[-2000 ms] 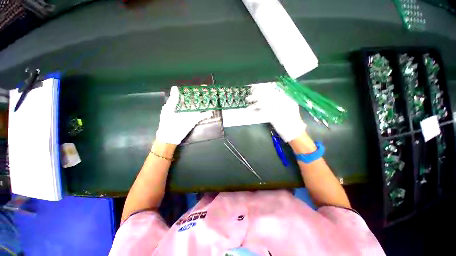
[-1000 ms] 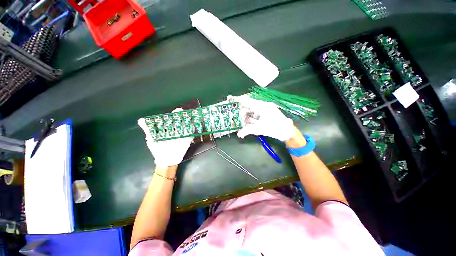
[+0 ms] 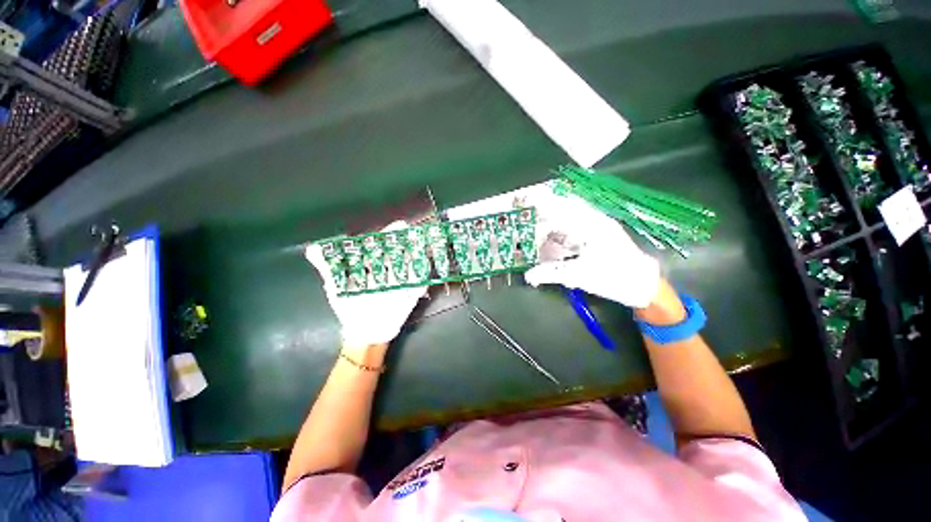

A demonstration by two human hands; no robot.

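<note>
A long green panel strip of boards (image 3: 434, 254) is held nearly level above the bench. My left hand (image 3: 370, 308), in a white glove, holds its left end from below. My right hand (image 3: 600, 255), also gloved, holds its right end, and a small silvery piece shows at its fingers. A white sheet (image 3: 490, 207) and part of a dark plate lie under the strip, mostly covered. Tweezers (image 3: 513, 345) lie below the strip. Blue-handled side cutters (image 3: 589, 318) lie partly under my right hand.
Bright green break-off rails (image 3: 648, 212) lie beyond my right hand. A black compartment tray (image 3: 854, 237) with small boards is at the right. A white long block (image 3: 536, 82) and a red bin (image 3: 255, 36) are at the back. A clipboard with paper (image 3: 117, 352) is at the left.
The view has shifted, so the bench things sit differently in the picture. Over two seconds, the strip has tilted and its lower edge shows pins. Both hands still hold it.
</note>
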